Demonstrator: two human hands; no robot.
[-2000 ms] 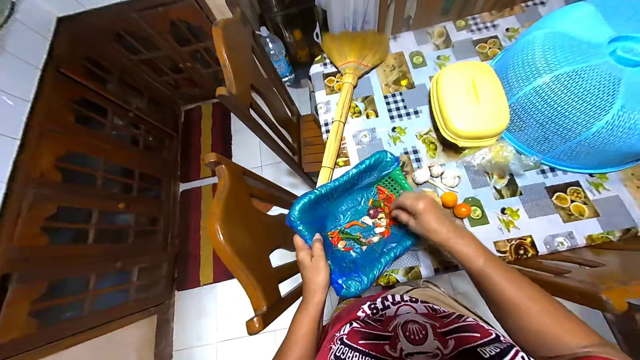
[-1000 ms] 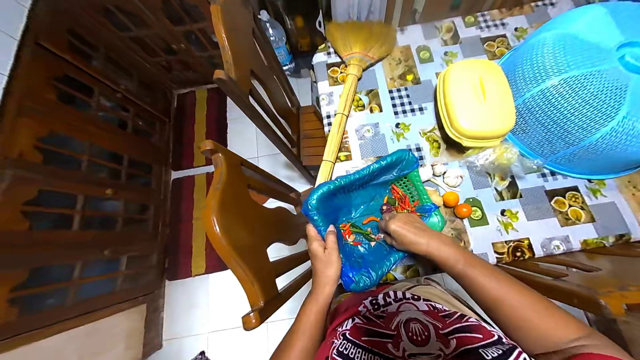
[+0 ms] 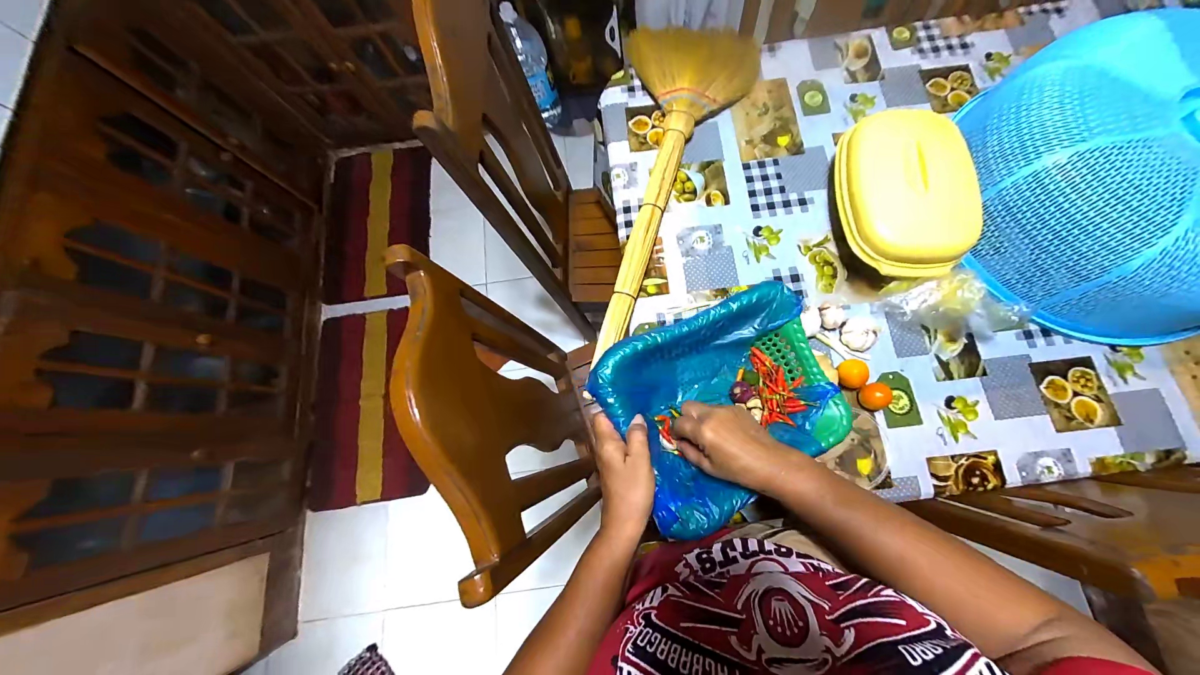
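Note:
My left hand holds the near left edge of a blue plastic bag, which lines or lies over a green plastic basket. Fingers bent together, my right hand reaches into the bag at a small heap of cut red and green chili pieces; its fingertips are partly hidden, and whether they pinch a piece cannot be told. Whole red chilies lie to the right of that hand, beside a small purple shallot or onion. Garlic bulbs rest just beyond the basket.
Two orange fruits sit right of the basket on the patterned tablecloth. Farther back are a yellow lidded container and a large blue mesh cover. A straw broom leans at the table's left edge, near wooden chairs.
My right hand has moved left inside the bag, from beside the whole chilies to the cut pieces. The whole red chilies now show more fully at the basket's right.

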